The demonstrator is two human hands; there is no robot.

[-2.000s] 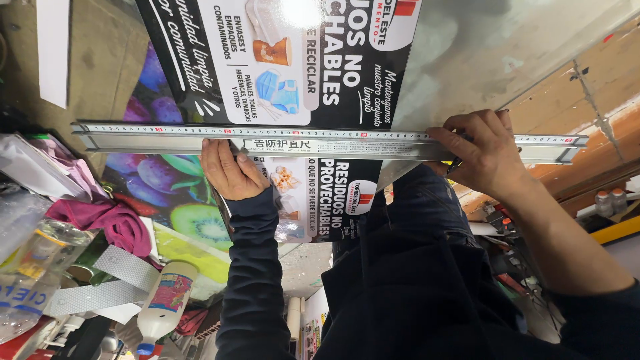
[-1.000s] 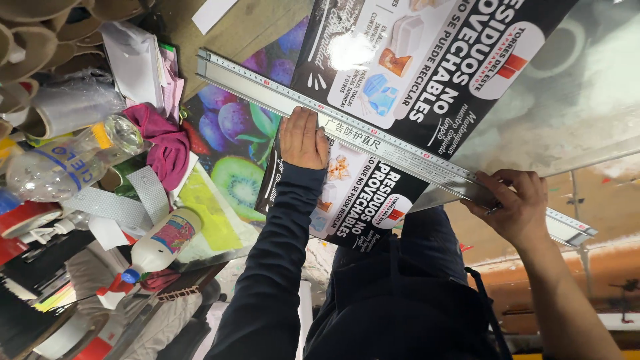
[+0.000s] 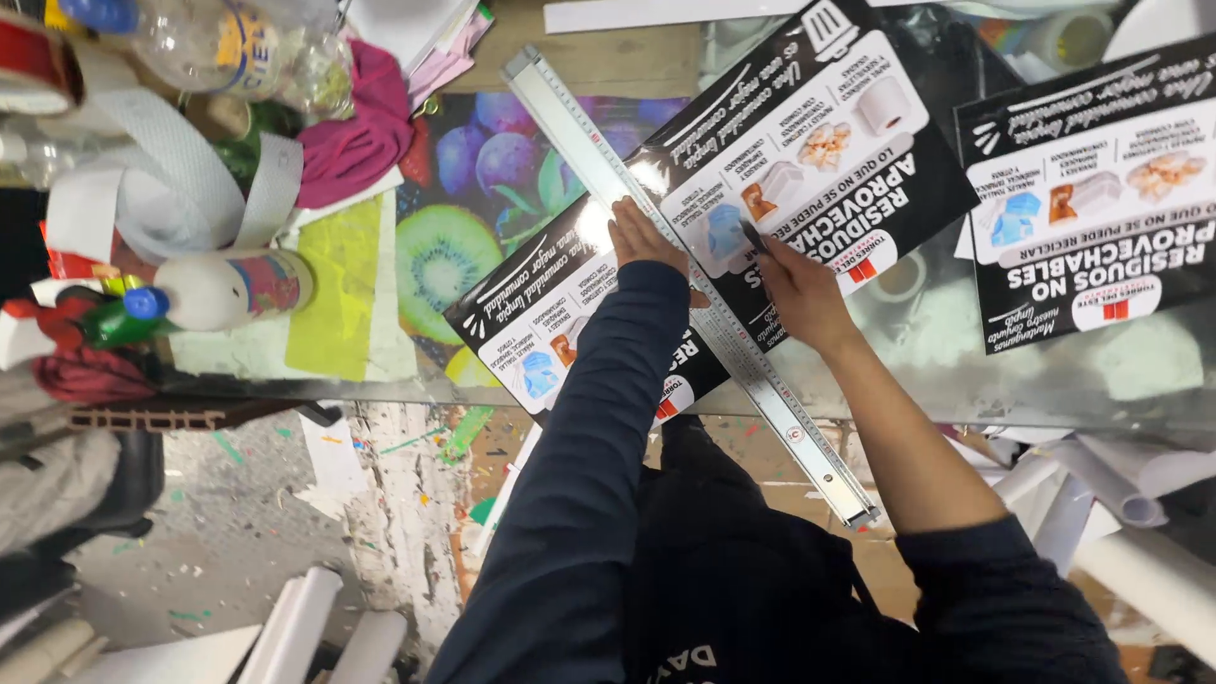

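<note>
A metal safety ruler (image 3: pixel 698 285) lies diagonally across a printed black-and-white sign sheet (image 3: pixel 817 142), its lower end past the table edge. My left hand (image 3: pixel 650 236) presses on the ruler near its middle, fingers spread on it. My right hand (image 3: pixel 796 283) is closed around a small dark tool, partly hidden by the fingers, with its tip at the sheet just right of the ruler. Part of the printed sheet shows on the ruler's left side, partly under my left sleeve. A second printed sign (image 3: pixel 1092 199) lies at the right.
Fruit-printed material (image 3: pixel 456 247) lies left of the sheet. A white bottle with a blue cap (image 3: pixel 233 290), a clear plastic bottle (image 3: pixel 247 47), magenta cloth (image 3: pixel 356 133) and a reflective tape strip (image 3: pixel 176 190) crowd the left side. Paper rolls (image 3: pixel 1107 484) stand below the table edge at right.
The ruler has turned to a steeper diagonal. My right hand has left the ruler's end and is now beside its middle, on the sheet. The view has shifted, showing the second sign at right.
</note>
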